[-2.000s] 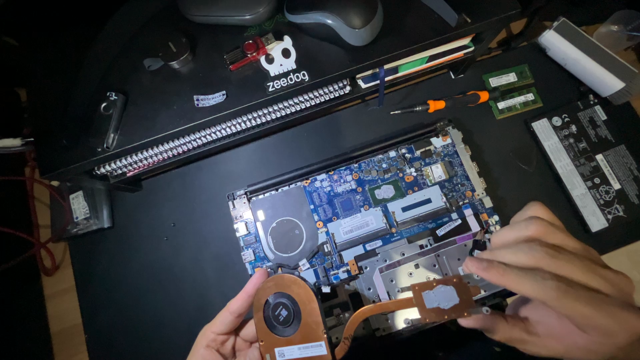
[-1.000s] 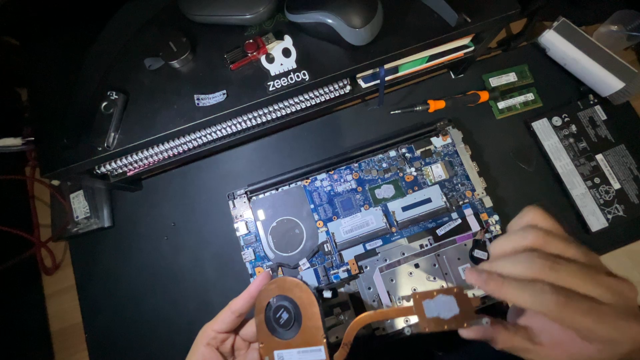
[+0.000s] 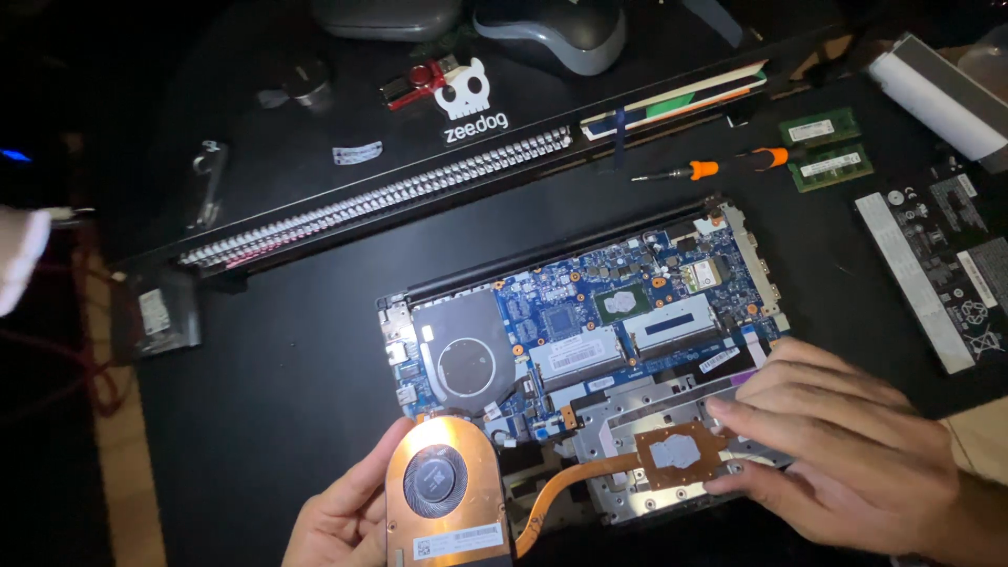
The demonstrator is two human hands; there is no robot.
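My left hand (image 3: 342, 504) grips the left edge of a copper-coloured laptop cooling fan (image 3: 445, 504). A curved heat pipe (image 3: 555, 484) joins it to a copper plate (image 3: 683, 455) with grey thermal paste, held at its right end between the thumb and fingers of my right hand (image 3: 835, 449). Behind them lies an opened laptop base with a blue motherboard (image 3: 563, 307); its processor (image 3: 620, 302) also bears grey paste. A black cover with a round outline (image 3: 465, 346) sits at the board's left. The undersides of both hands are partly hidden.
An orange-and-black screwdriver (image 3: 703, 169) and two green memory modules (image 3: 833, 169) lie behind the laptop. A black battery pack (image 3: 941, 276) is at the right. A raised black shelf (image 3: 276, 189) across the back holds a computer mouse (image 3: 555, 31) and a red USB stick (image 3: 409, 88).
My right fingers have come down closer around the copper plate's end. A pale, blurred shape has appeared at the far left edge. The laptop has stayed in place.
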